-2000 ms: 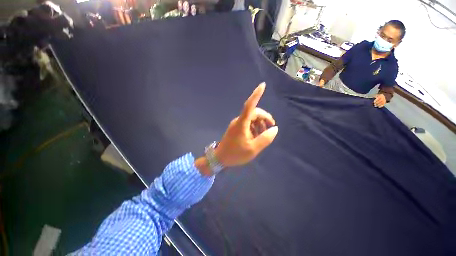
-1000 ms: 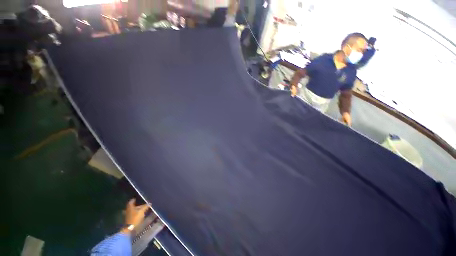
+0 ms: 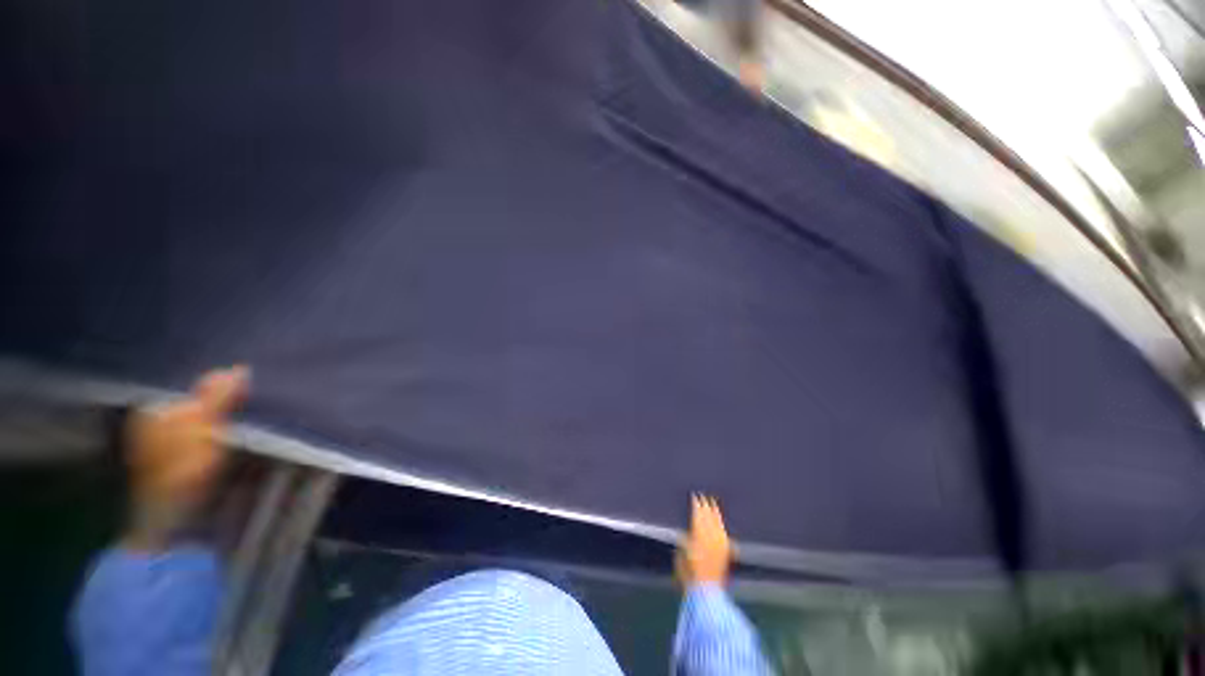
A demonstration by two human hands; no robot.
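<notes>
The navy cloth (image 3: 529, 304) fills most of the head view, with a pale selvedge (image 3: 397, 474) along its near side. My left hand (image 3: 179, 449), blurred, is at this near edge on the left, closed around the edge with the fingertips on top of the cloth. My right hand (image 3: 706, 544) grips the same edge further right, its fingers over the top and its thumb side hidden. A dark fold (image 3: 978, 396) runs across the cloth on the right. Smaller wrinkles show near the far edge.
A blurred hand (image 3: 751, 75) of another person is at the far edge of the cloth. A pale bin-like shape (image 3: 852, 130) stands beyond it. A brown-edged table (image 3: 978, 126) runs behind. Greyish rails (image 3: 271, 561) show below the near edge, above the dark green floor.
The view has swung right and down. My left hand has stayed at the near edge, and my right hand has come into view on it. The other worker is now mostly out of view.
</notes>
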